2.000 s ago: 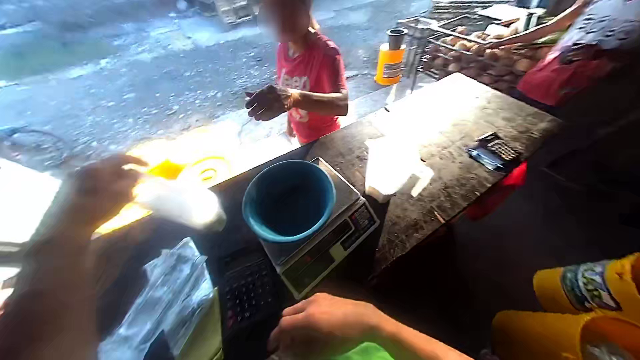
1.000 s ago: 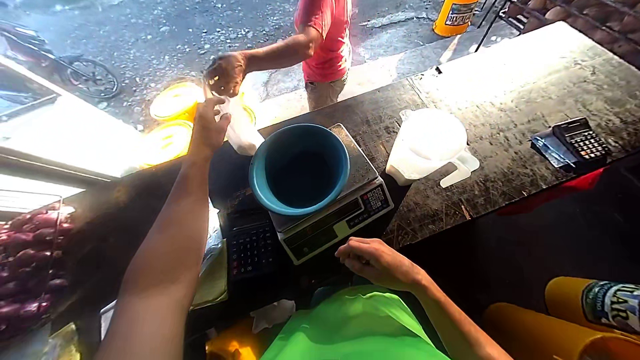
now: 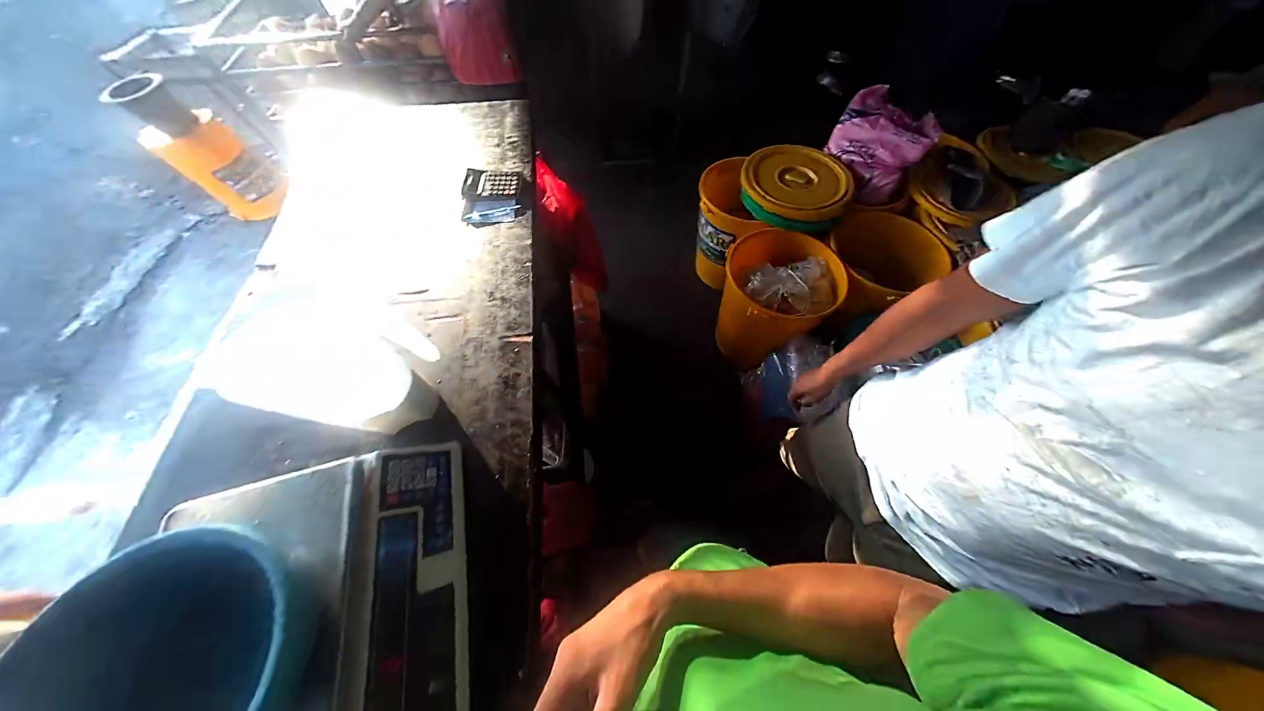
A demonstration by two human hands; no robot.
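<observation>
My right hand (image 3: 602, 652) hangs palm down beside the counter at the bottom, its fingertips cut off by the frame edge. Nothing shows in it. A sliver of skin (image 3: 22, 604) at the left edge, beside the bowl, may be my left hand; what it holds is hidden. The blue plastic bowl (image 3: 168, 622) stands on the metal pan of a digital scale (image 3: 415, 563), and its inside is dark. Behind the scale, a translucent white plastic jug (image 3: 316, 375) lies in strong glare on the counter. A calculator (image 3: 492, 185) sits farther back near the counter's edge.
The wooden counter (image 3: 484, 375) runs away on the left. At right, a person in a pale shirt (image 3: 1076, 395) bends close by, one hand (image 3: 815, 387) at clear plastic bags beside yellow buckets (image 3: 780, 336). A pink bag (image 3: 879, 143) rests among the buckets. An orange container (image 3: 202, 158) stands outside.
The view has swung far to the right. One second ago my left hand held a whitish bag close to another person's hand across the counter; that person is out of view now.
</observation>
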